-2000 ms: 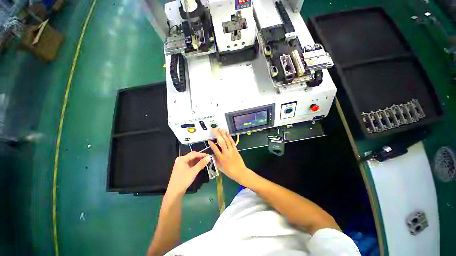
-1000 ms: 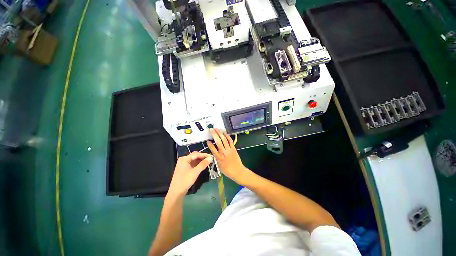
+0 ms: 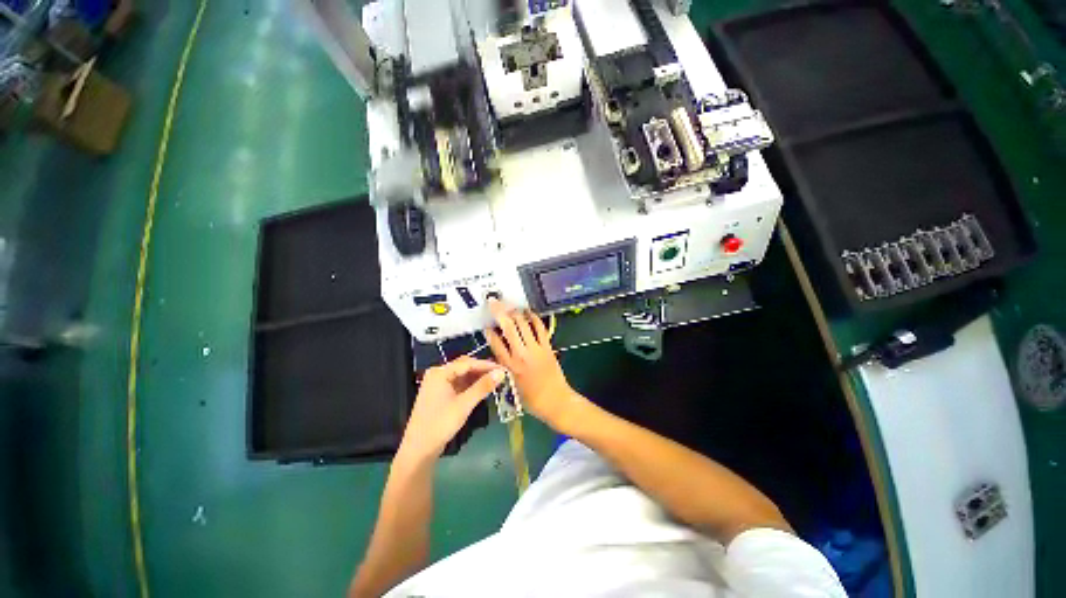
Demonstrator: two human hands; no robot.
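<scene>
A silver-grey metal housing (image 3: pixel 507 398) is held below the front panel of the white machine (image 3: pixel 561 210). My left hand (image 3: pixel 448 397) has its fingertips on the housing's upper end. My right hand (image 3: pixel 528 360) lies beside it, with a fingertip at the round button (image 3: pixel 493 299) left of the touch screen (image 3: pixel 579 280); its palm side is hidden, so I cannot tell whether it also grips the housing. The left slide fixture (image 3: pixel 450 146) is blurred. The right slide fixture (image 3: pixel 666 146) holds a housing.
A black tray (image 3: pixel 871 134) at the right holds a row of several housings (image 3: pixel 918 259). An electric screwdriver (image 3: pixel 906 346) and a loose housing (image 3: pixel 980 510) lie at the white strip (image 3: pixel 947 444). Another black tray (image 3: pixel 316 315) is at the left. A red button (image 3: pixel 732 243) is front right.
The left slide fixture has moved forward, towards me, and is blurred. The held housing has shifted slightly. My right hand stays at the button. The machine sits slightly further left in view than two seconds ago.
</scene>
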